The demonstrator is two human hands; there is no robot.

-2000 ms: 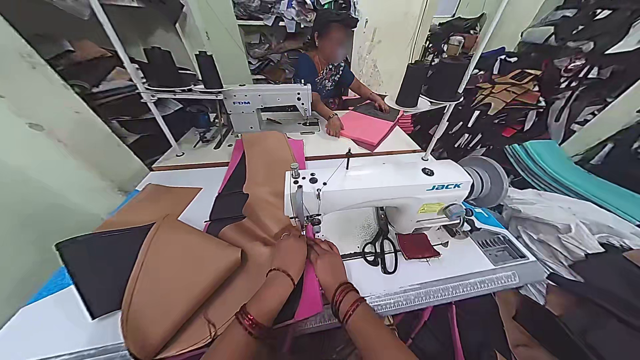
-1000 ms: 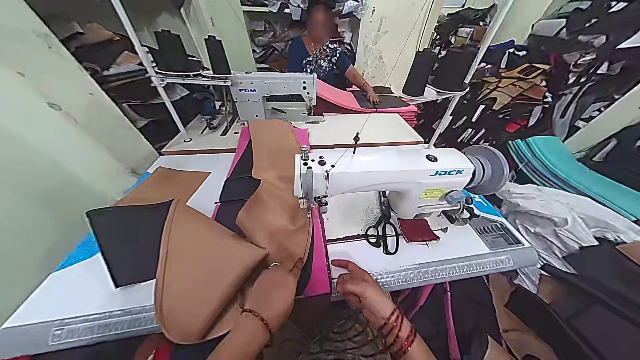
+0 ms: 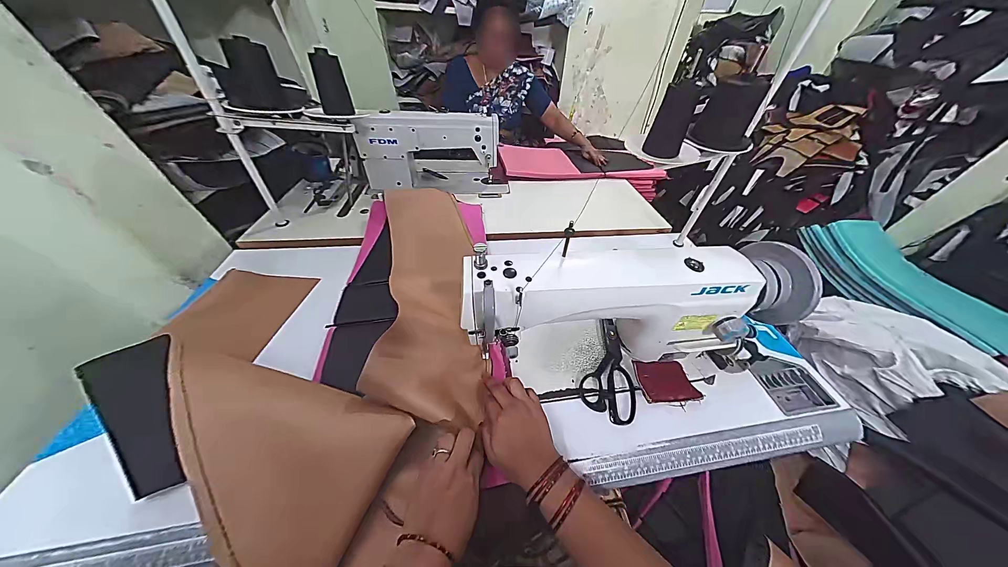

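Note:
A white Jack sewing machine stands on the table, its needle end over tan leather-like material layered on black and pink fabric. My left hand presses on the tan piece, fingers bent at its edge. My right hand pinches the layered edge just in front of the presser foot, beside a pink strip. The two hands nearly touch. A large folded tan panel with a stitched edge and a black part spreads to the left. Whether the needle is down cannot be seen.
Black-handled scissors and a dark red fabric patch lie under the machine arm. A ruler strip runs along the table edge. Across stands a second sewing machine; behind it, a person rests a hand on pink sheets. Teal sheets lie right.
My right hand, apart from the material on the table one second ago, is now at its edge by the presser foot. My left hand has come close beside it.

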